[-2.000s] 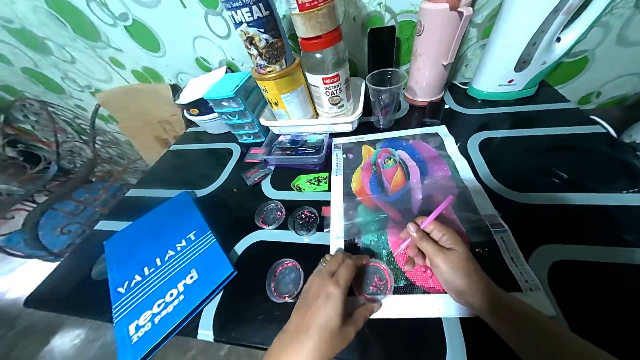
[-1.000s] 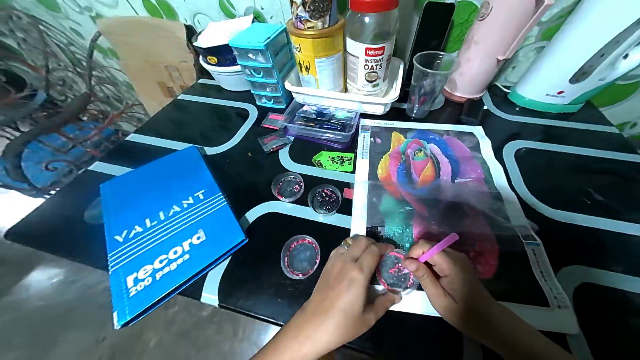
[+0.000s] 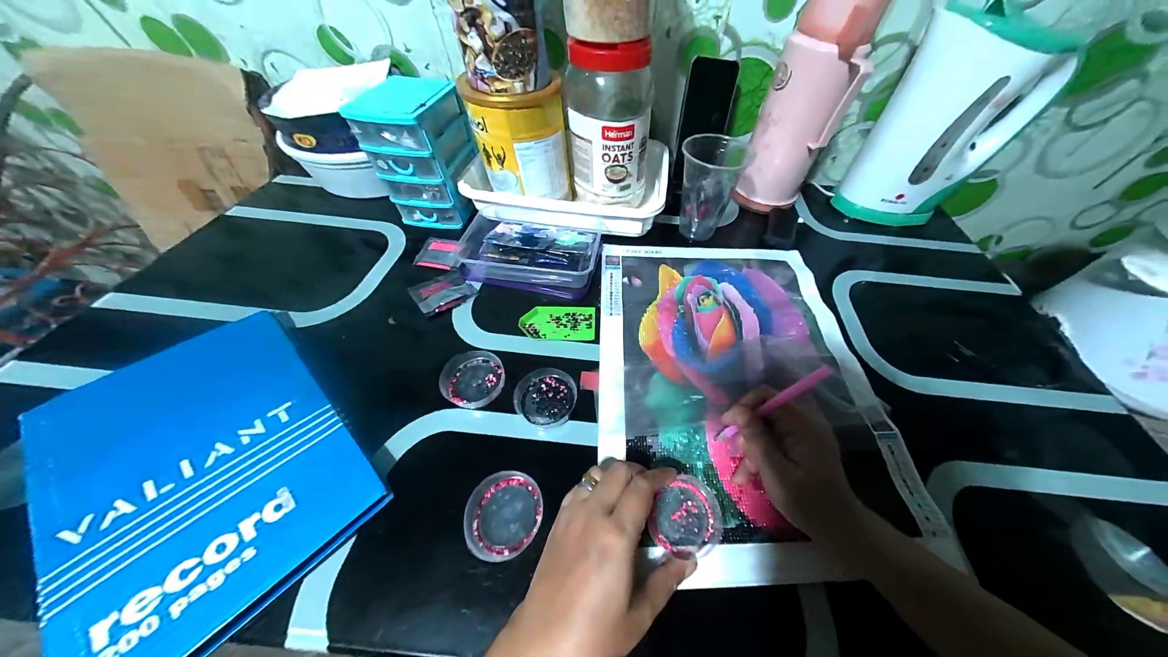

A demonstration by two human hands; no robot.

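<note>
My left hand [image 3: 613,547] grips a small round clear plastic cup [image 3: 684,516] with pink beads in it, over the lower left edge of a diamond painting canvas [image 3: 703,564] that shows a multicoloured rose. A pink applicator pen [image 3: 783,399] is between the fingers of my right hand [image 3: 796,456], its tip over the pink part of the canvas. Clear film lies over part of the picture. Left of the canvas stand more bead cups, one [image 3: 504,516] near my left hand and two [image 3: 473,380], [image 3: 546,398] farther back. Behind them lies a green tray [image 3: 558,323] with dark beads.
A blue record book [image 3: 192,474] lies at left. At the back stand a teal drawer unit [image 3: 415,155], a white tray [image 3: 602,215] with a yellow can and an oats jar, a plastic cup [image 3: 707,187], a pink flask [image 3: 803,109] and a white kettle [image 3: 949,109]. A lidded plastic box [image 3: 534,255] sits behind the green tray.
My right hand with the pen has moved from the held bead cup up and right to the canvas. Two seconds ago it was also over the canvas. My left hand still holds the cup.
</note>
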